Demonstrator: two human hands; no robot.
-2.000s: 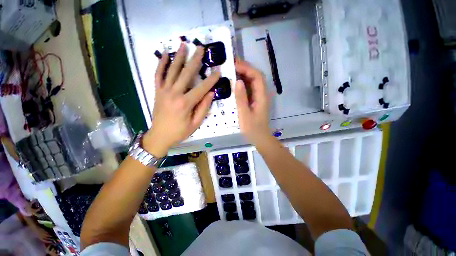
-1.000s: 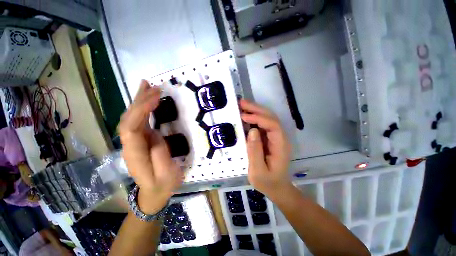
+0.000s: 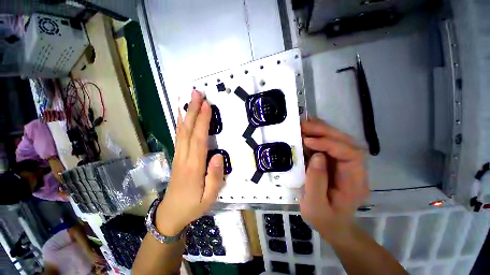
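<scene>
The white jig plate (image 3: 236, 126) lies on the left part of the machine bed. It bears glossy black housings, two in the right column (image 3: 267, 107) (image 3: 274, 157) beside black clamps and two on the left, partly covered by my left hand. My left hand (image 3: 188, 164) lies along the plate's left edge, fingers extended, thumb beside the lower left housing. My right hand (image 3: 336, 180) is at the plate's right edge with fingers curled; its fingertips are partly hidden. The plate is between both hands.
A black pen-like tool (image 3: 366, 105) lies on the bed right of the plate. Below are a supply tray of housings (image 3: 233, 236) and a white compartment tray (image 3: 376, 236). Bagged grey trays (image 3: 88, 188), red wires (image 3: 80, 107) and coworkers (image 3: 40, 142) are at left.
My left hand has moved from over the housings to the plate's left edge, uncovering more of them. My right hand stays at the right edge. The view has shifted closer.
</scene>
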